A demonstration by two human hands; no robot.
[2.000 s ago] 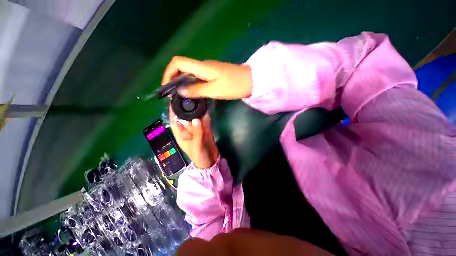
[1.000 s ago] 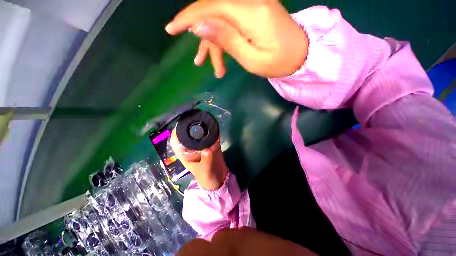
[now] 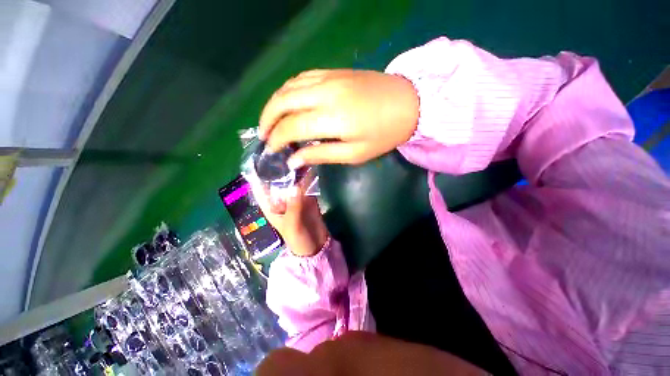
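A small dark rounded unit point(image 3: 273, 164) sits between my two hands left of centre, with crinkled clear film around it. My left hand point(image 3: 289, 217) comes from below and holds it from underneath. My right hand point(image 3: 345, 116) comes from the upper right, its thumb and fingers closed on the unit's upper side. The fingers cover part of the unit, and its front face is hard to make out.
A phone point(image 3: 252, 220) with a lit screen lies on the green bench point(image 3: 169, 183). Clear blister trays point(image 3: 176, 308) of dark round units fill the lower left, with a pale bar point(image 3: 66, 308) beside them. A white-panelled shelf point(image 3: 51, 66) stands at the left.
My right hand, empty and raised away one second ago, has come back down onto the unit. My left hand has moved slightly up. Clear film now shows around the unit, and its ringed face is hidden.
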